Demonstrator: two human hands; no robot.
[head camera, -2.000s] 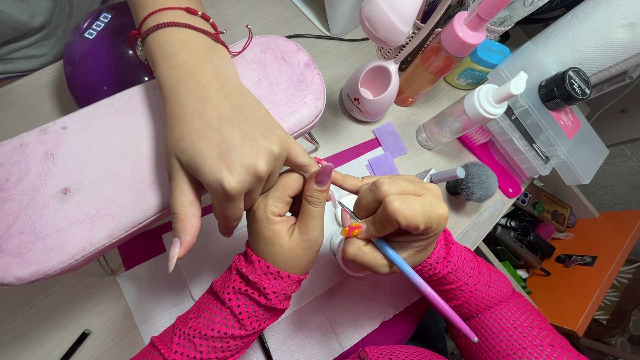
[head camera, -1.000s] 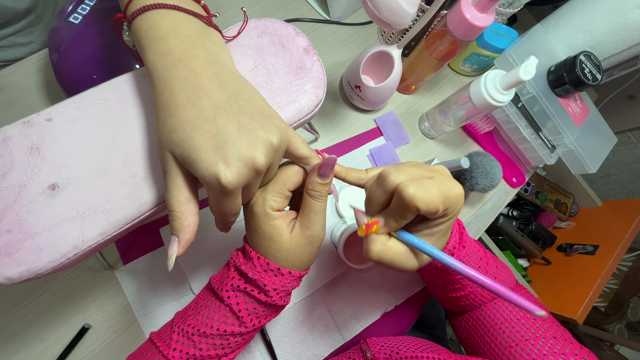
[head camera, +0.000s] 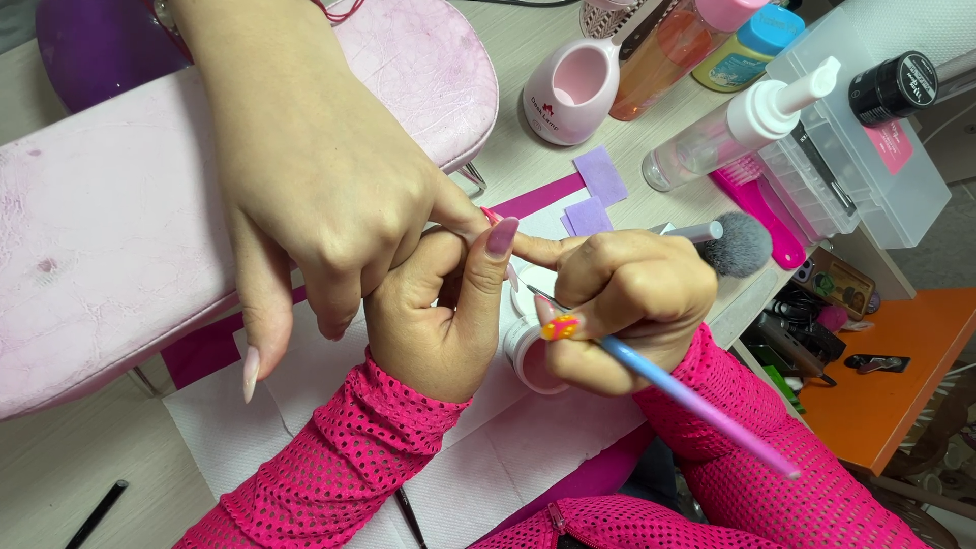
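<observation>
Another person's hand (head camera: 328, 175) reaches in from the top left over a pink padded armrest (head camera: 99, 191). My left hand (head camera: 442, 313), in a pink mesh sleeve, holds a finger of that hand, its thumb with a mauve nail raised. A thin nail brush (head camera: 686, 400) with a blue-to-pink handle is pinched in my right hand (head camera: 633, 305); its dark tip points at the long nail of the held finger. My right little finger extends to touch near my left thumb. Below the brush tip stands an open white jar (head camera: 534, 358) of pinkish product, partly covered by my right hand.
White paper towels (head camera: 503, 450) lie under my hands. Rightward are purple pieces (head camera: 598, 179), a pump bottle (head camera: 713, 133), a fluffy brush (head camera: 736, 244), a pink-handled brush (head camera: 770, 229) and a clear plastic case (head camera: 884, 183). A pink desk lamp base (head camera: 568, 91) stands behind; a black stick (head camera: 95, 515) lies lower left.
My right hand, with the brush, has moved from over the jar back toward the held finger since one second ago. My left hand keeps its hold.
</observation>
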